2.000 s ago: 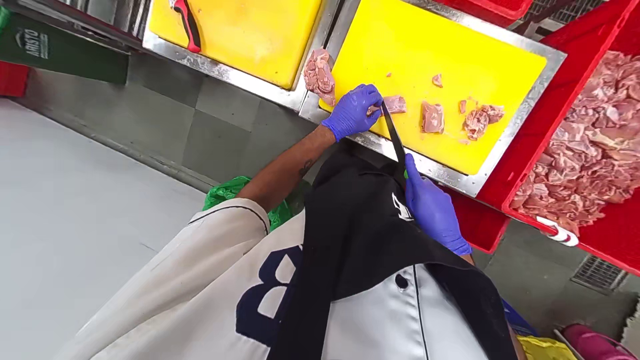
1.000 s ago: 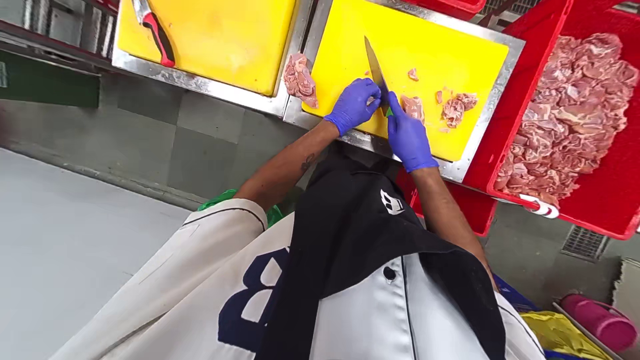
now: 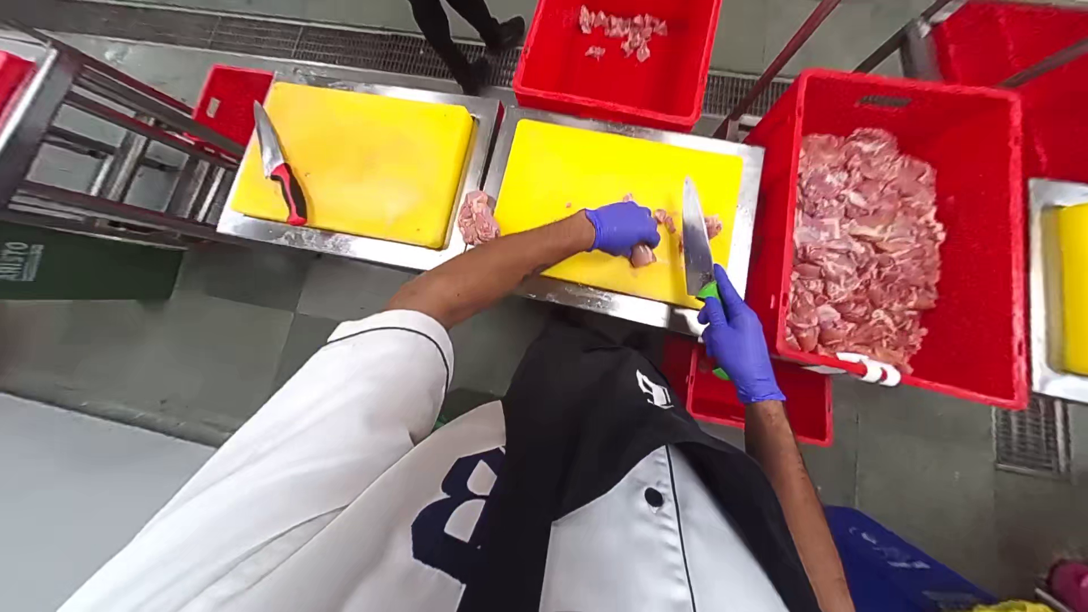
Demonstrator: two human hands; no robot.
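My right hand [image 3: 739, 344], in a purple glove, grips the green handle of a knife [image 3: 696, 238] whose blade points away over the right part of the yellow cutting board [image 3: 544, 174]. My left hand [image 3: 625, 229], gloved too, is closed over raw meat pieces on that board, and one piece [image 3: 643, 255] shows below its fingers. More small meat pieces [image 3: 713, 225] lie beside the blade, partly hidden by it. A larger piece of raw meat [image 3: 478, 218] rests at the board's left edge, on the metal rim.
A red crate [image 3: 977, 255] heaped with raw meat [image 3: 867, 246] stands at right. Another red crate [image 3: 616, 85] with a few pieces is beyond the board. At left, a second yellow board [image 3: 365, 161] bears a red-and-black-handled knife [image 3: 289, 191]. A person's legs [image 3: 450, 34] show at the top.
The left hand has moved right over the meat pieces. The knife has moved right, away from the left hand. The view has shifted, showing more beyond the boards.
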